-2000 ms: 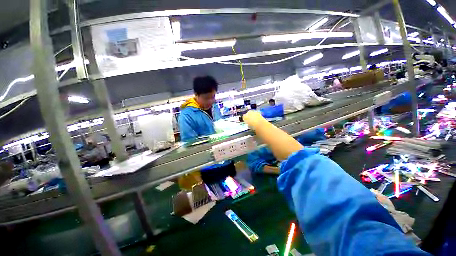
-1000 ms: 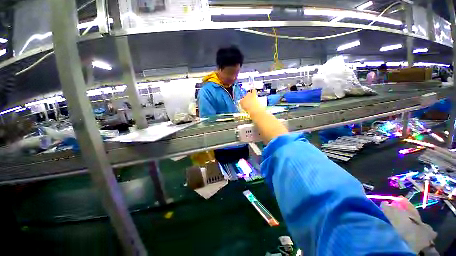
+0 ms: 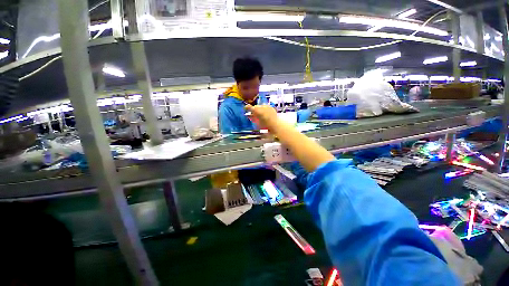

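My right hand (image 3: 263,116) is raised over the grey shelf, its blue-sleeved arm stretching up from the lower right. The fingers are bent together; whether they hold anything is too small to tell. My left hand is out of the picture. Below my arm, a flat strip (image 3: 294,234) with a reddish lower end lies on the dark green surface. A small white piece (image 3: 315,273) and a lit red LED stick (image 3: 332,277) lie at the bottom edge, the stick cut off by it.
A person in blue (image 3: 231,114) stands across the shelf (image 3: 217,152). A small open carton (image 3: 226,201) lies beside glowing strips (image 3: 272,191). Crumpled sheets (image 3: 455,254) and a heap of lit sticks (image 3: 471,215) lie right. A metal post (image 3: 100,145) stands left; a socket strip (image 3: 274,152) is on the rail.
The view has swung, so the shelf and strips sit further right than two seconds ago. In the last second my right hand has moved left and slightly down, in front of the person across the shelf.
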